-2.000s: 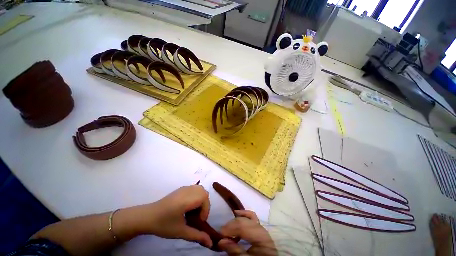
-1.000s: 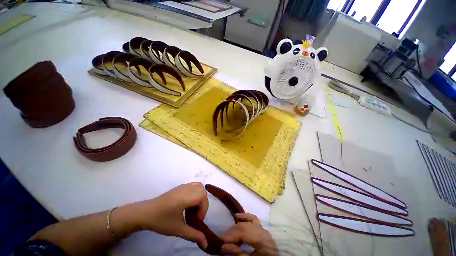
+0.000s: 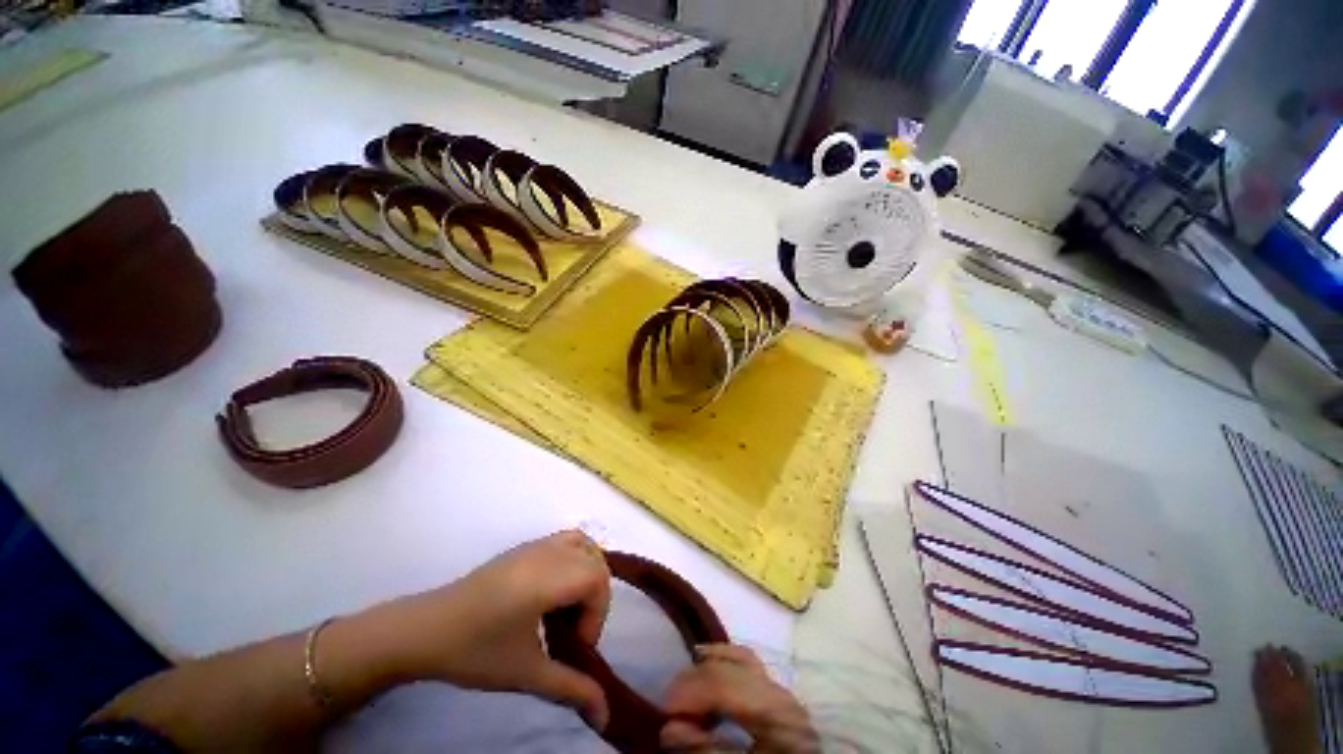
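Observation:
A brown C-shaped headband (image 3: pixel 675 592) lies in both my hands at the bottom centre, over white paper. My left hand (image 3: pixel 533 626) is bare and grips the band's left side, thumb along its lower part. My right hand (image 3: pixel 732 698) holds the lower right of the band with thumb and fingers; it is partly blurred and cut off by the bottom edge. The fingers hide parts of the band.
Nested brown headbands (image 3: pixel 317 426) and a dark brown stack (image 3: pixel 118 290) stand left. Pale-lined bases (image 3: pixel 713 342) stand on yellow boards (image 3: pixel 589 427). Behind is a panda fan (image 3: pixel 865 228). Pointed ovals (image 3: pixel 1075 673) lie right, near another person's hand (image 3: pixel 1284 686).
The view has tilted slightly, so the table things sit lower. The band's upper end now shows joined to the curve above my left hand. Both hands keep their grip.

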